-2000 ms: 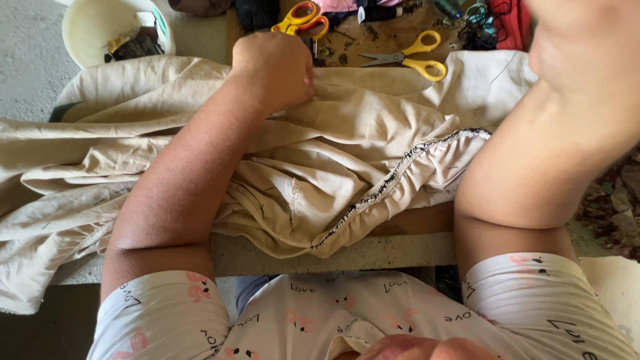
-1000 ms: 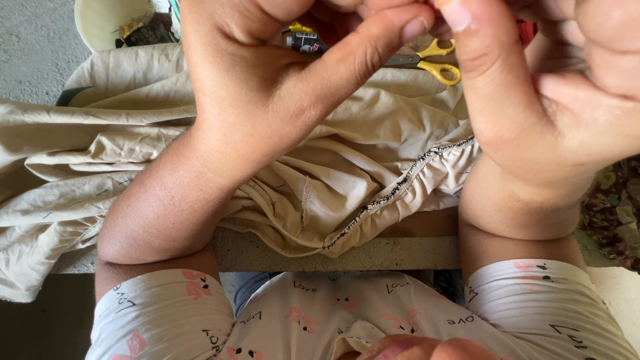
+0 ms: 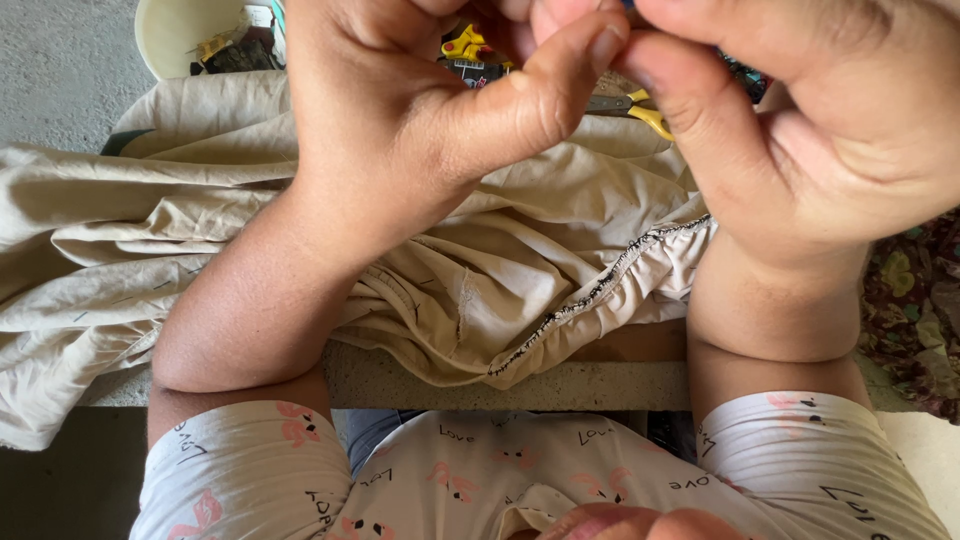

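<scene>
Close to the camera, my left hand (image 3: pixel 442 97) and my right hand (image 3: pixel 780 112) meet at the top, thumbs and fingertips pinched together. Whatever may be between the fingertips is too small or hidden to make out. Beneath them a crumpled beige cloth (image 3: pixel 525 277) lies across the concrete slab, with a gathered edge overcast in black thread (image 3: pixel 600 289). Past my fingers lie yellow-handled scissors (image 3: pixel 651 120), partly covered by my right hand. Another yellow and red handle (image 3: pixel 466 45) shows behind my left hand.
A pale bucket (image 3: pixel 161 41) holding dark scraps stands at the upper left. The concrete slab's front edge (image 3: pixel 420 382) runs before my body. Dark patterned fabric (image 3: pixel 911 322) lies at the right. A dark packet with print (image 3: pixel 476 73) sits behind my left hand.
My left hand, low on the cloth two seconds ago, has risen toward the camera and come together with my right hand at the top. The cloth has stayed about where it was.
</scene>
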